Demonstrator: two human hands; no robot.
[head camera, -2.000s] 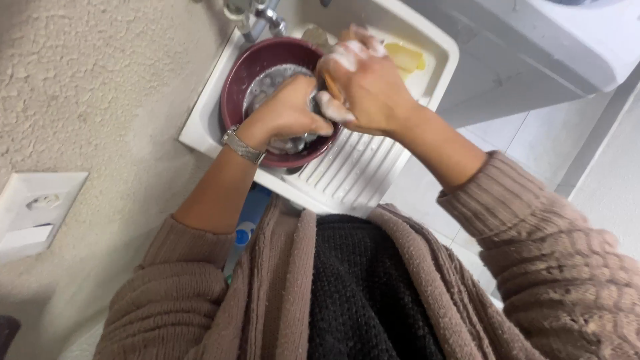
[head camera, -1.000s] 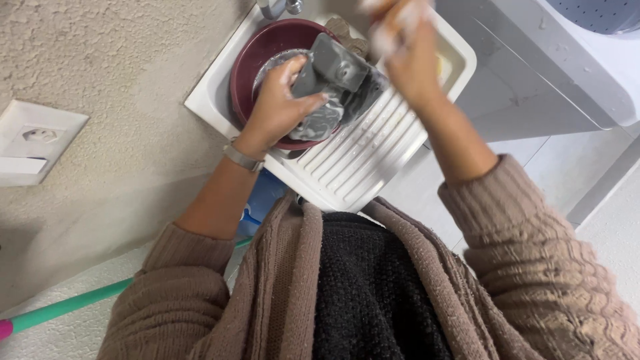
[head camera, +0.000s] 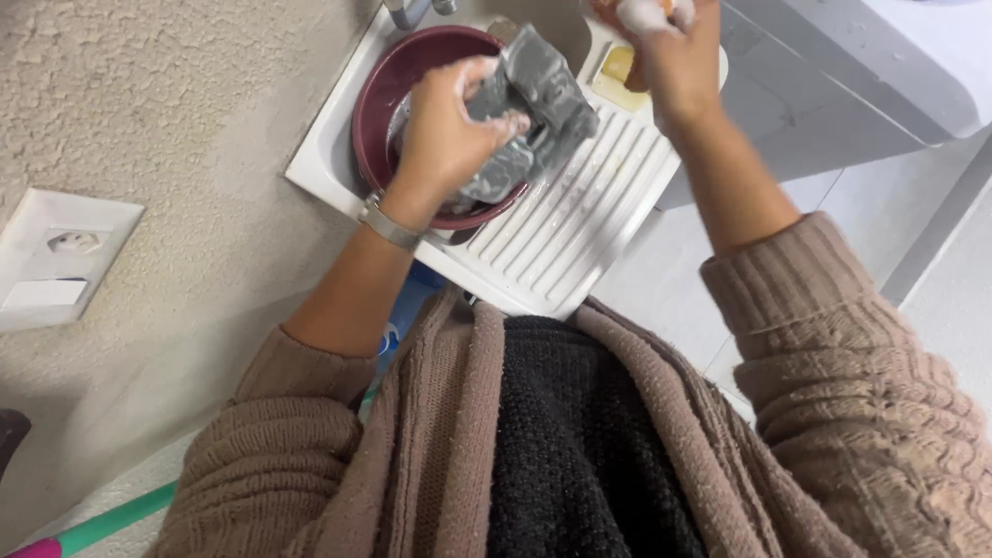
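Observation:
A wet, soapy dark grey cloth (head camera: 550, 101) lies bunched over the right side of a maroon plastic basin (head camera: 376, 101) and onto the ribbed washboard (head camera: 558, 209) of a white laundry sink. My left hand (head camera: 453, 124), with a metal watch band on its wrist, is at the cloth's left part, thumb and fingers apart around a fold; whether it grips the cloth is unclear. Up at the right, my right hand (head camera: 674, 58) is covered in foam and closed around an orange-brown object (head camera: 612, 12), blurred and partly cut off by the frame's top edge.
A yellow soap bar (head camera: 618, 62) sits in a pale tray (head camera: 620, 91) beside the washboard. The faucet (head camera: 411, 9) is above the basin. A grey appliance (head camera: 814, 85) stands right of the sink, a wall socket plate (head camera: 70, 256) at left. A green pole (head camera: 116, 518) is at lower left.
My right hand has moved from over the basin, beside my left hand, up and right of it. The grey cloth now shows spread over the basin's right side and onto the washboard.

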